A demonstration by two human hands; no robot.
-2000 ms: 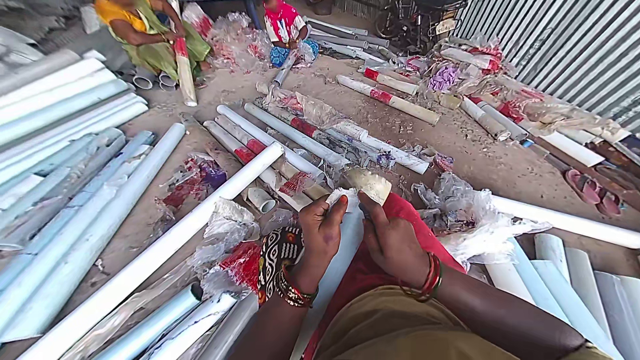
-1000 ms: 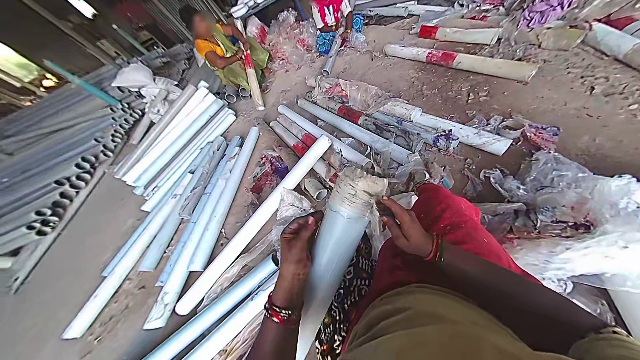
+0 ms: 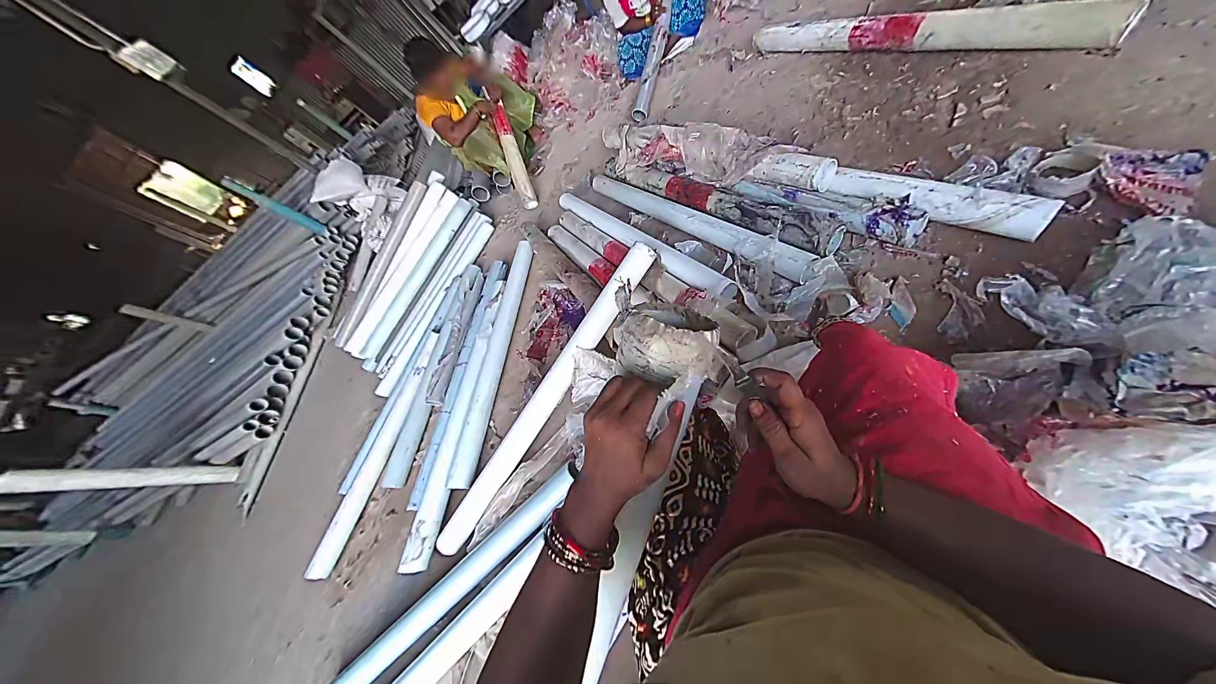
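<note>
A pale blue plastic pipe (image 3: 632, 537) slants up across my lap, its upper end bearing a dirty whitish wrapping (image 3: 665, 344). Around the pipe just below that wrapping, my left hand (image 3: 622, 442) is closed, thumb on the near side. My right hand (image 3: 793, 432), to the right of the pipe end, pinches a small dark object (image 3: 746, 380) between thumb and fingers; what it is cannot be told. A long white pipe (image 3: 560, 389) lies on the ground just left of the wrapped end.
Pale pipes (image 3: 418, 380) lie in rows at the left, beside a large stack of grey pipes (image 3: 190, 351). Red-banded pipes and crumpled plastic film (image 3: 1140, 285) lie ahead and right. A person (image 3: 475, 119) sits at the back holding a red-banded pipe (image 3: 508, 152); another person is partly visible at the top.
The view has swung left. My left hand has moved from the pipe's side to a grip across it, below the wrapped end. The right hand is now a little apart from the pipe.
</note>
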